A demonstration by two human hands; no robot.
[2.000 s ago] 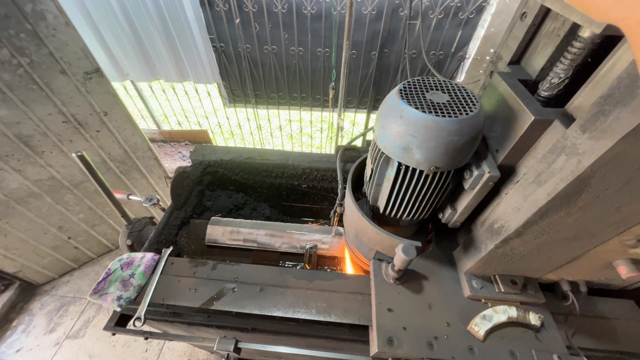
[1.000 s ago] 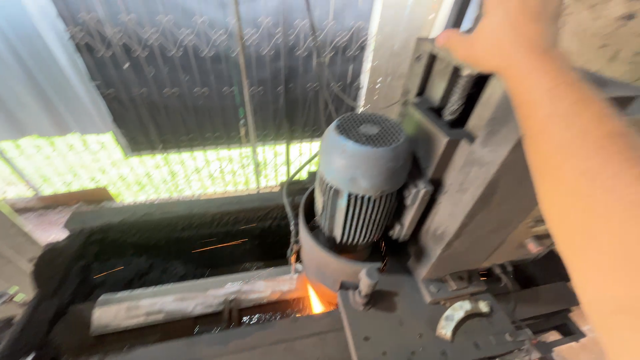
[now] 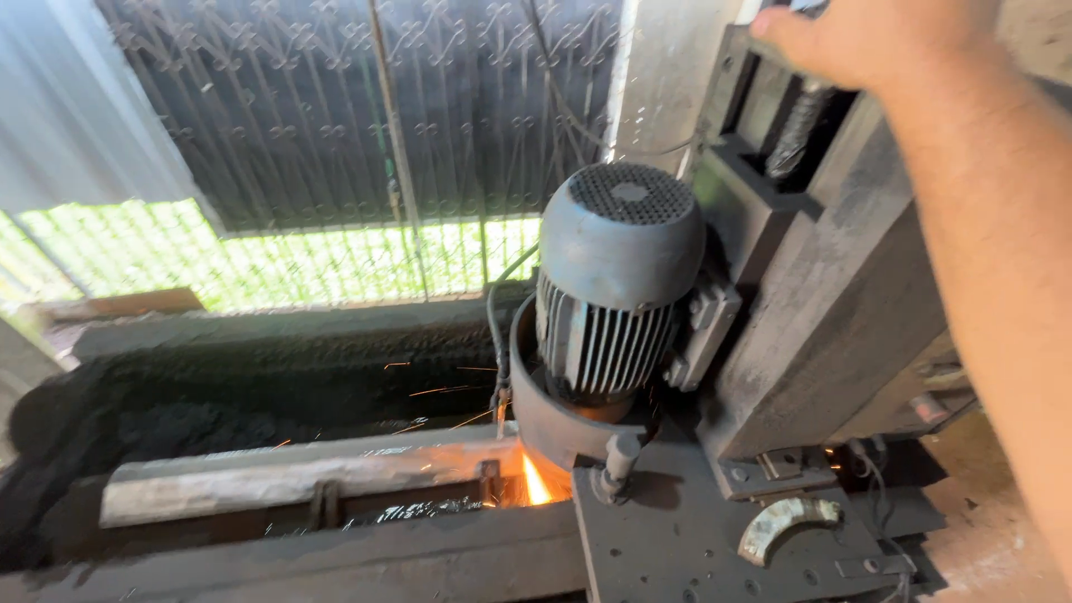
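My right hand (image 3: 871, 38) reaches up to the top of the machine's upright metal column (image 3: 846, 276), above a vertical lead screw (image 3: 796, 134); its fingertips are cut off by the frame edge, so its grip is hidden. My left hand is out of view. Below the hand, an electric motor (image 3: 624, 276) with a mesh fan cover stands upright inside a round metal guard (image 3: 557, 427). Bright orange sparks (image 3: 538, 484) come from under the guard at the right end of a long metal workpiece (image 3: 310, 473), which lies over the dark trough.
The machine's flat plate (image 3: 670, 536) carries a curved abrasive-like segment (image 3: 783, 526) and an upright knob (image 3: 621, 456). A dark, grimy trough (image 3: 276, 335) extends left. Behind it stand a metal gate (image 3: 368, 109) and a corrugated sheet (image 3: 92, 109). A thin hose (image 3: 494, 322) hangs beside the guard.
My right hand and forearm have come much further into view at the column's top since the earliest frame. The view has shifted right and closer to the motor. Sparks show in all frames.
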